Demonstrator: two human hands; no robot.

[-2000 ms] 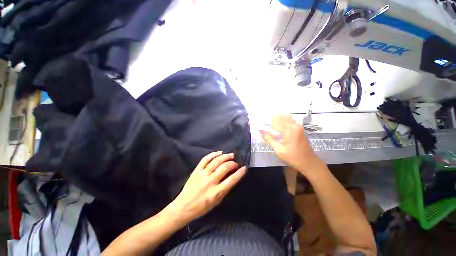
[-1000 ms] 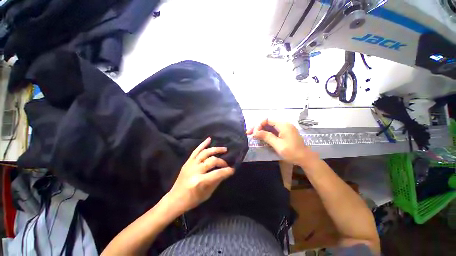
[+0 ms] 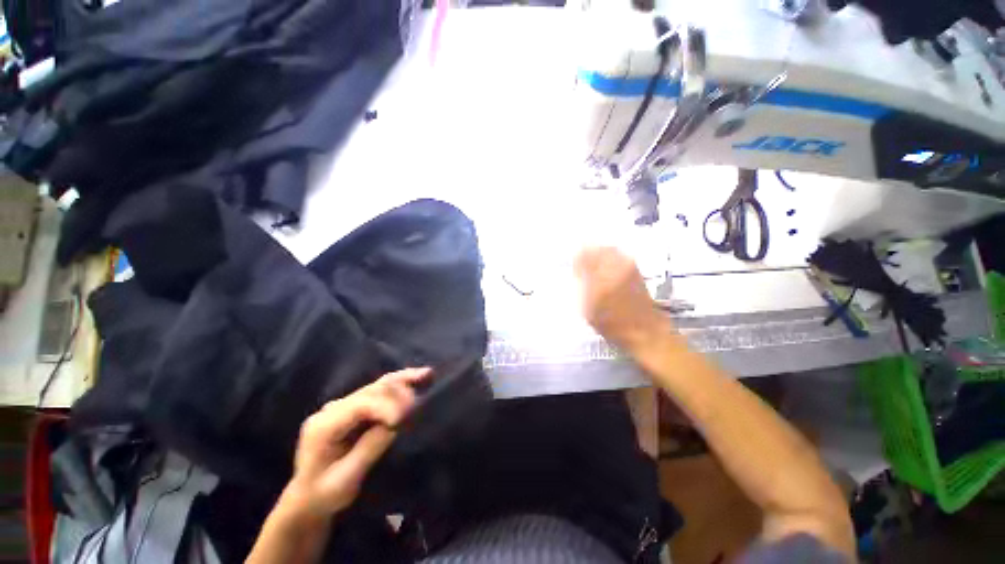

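A black garment piece (image 3: 408, 275) lies on the white table's front edge and hangs over the lap. My left hand (image 3: 358, 430) pinches its near edge between thumb and fingers. My right hand (image 3: 617, 292) is over the table, right of the cloth and apart from it, near the metal part at the slot. Its fingers are curled and overexposed; whether it holds anything small cannot be told. A short dark thread (image 3: 517, 286) lies between the cloth and my right hand. The white sewing machine (image 3: 760, 110) stands above.
Scissors (image 3: 749, 229) lie under the machine arm. A bunch of black strips (image 3: 876, 289) is further right. A ruler strip (image 3: 749, 333) runs along the front edge. A dark garment pile (image 3: 220, 99) is at the upper left. A green basket (image 3: 920, 441) is at the lower right.
My left hand has moved left and down, from lying flat on the cloth to pinching its edge. My right hand has moved away from the cloth's edge. The cloth's right edge has shifted left.
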